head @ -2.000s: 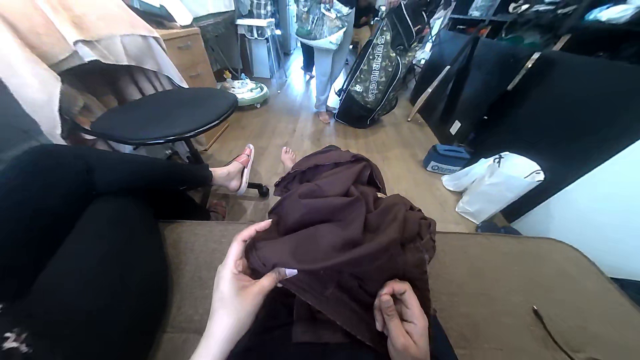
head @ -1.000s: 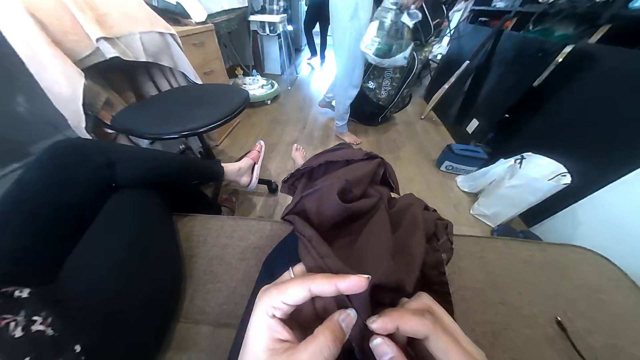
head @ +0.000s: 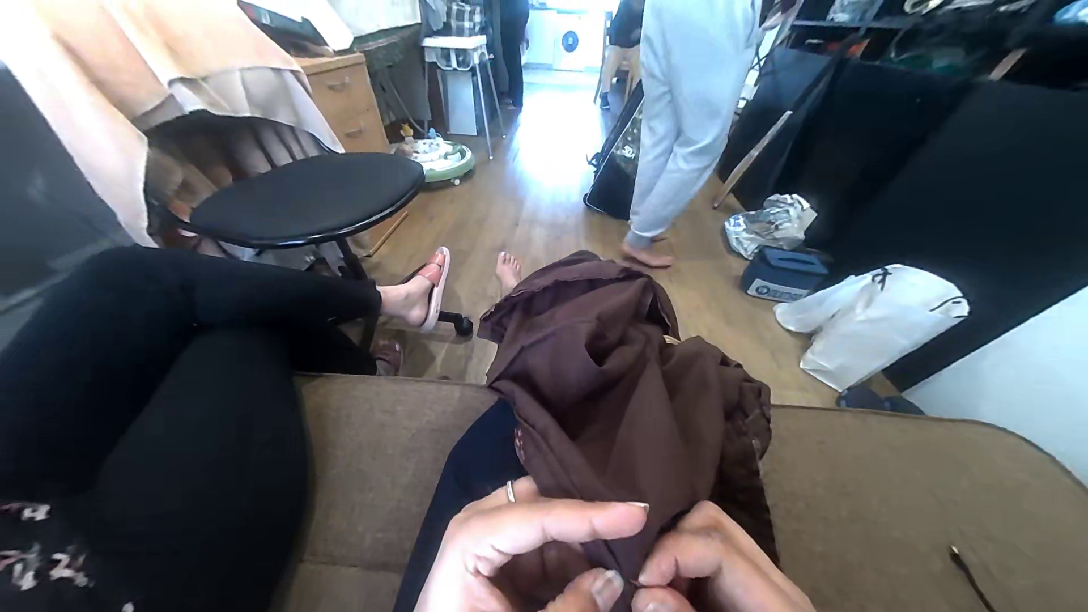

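Observation:
A dark brown cloth garment [head: 612,382] lies bunched over my lap, its near end drawn together between my two hands. My left hand [head: 535,552], with a ring on one finger, pinches the fabric between thumb and fingers, its index finger stretched across the cloth. Close against it, my right hand [head: 714,561] grips the same edge with thumb and fingertips. Something thin and dark shows at the right fingertips, too small to identify. The lower parts of both hands run out of the frame.
A brown upholstered sofa [head: 867,484] bears a short dark cord [head: 969,574] at right. Beside me at left are a seated person's crossed legs [head: 212,365] and a black chair [head: 314,195]. A person in grey trousers [head: 688,110] stands ahead, near a white bag [head: 884,323] and a blue box [head: 784,274].
Both hands have come together at the garment's near edge; two seconds ago they were apart. The person in grey trousers has come nearer. A crinkled silvery bag now lies on the floor by the blue box.

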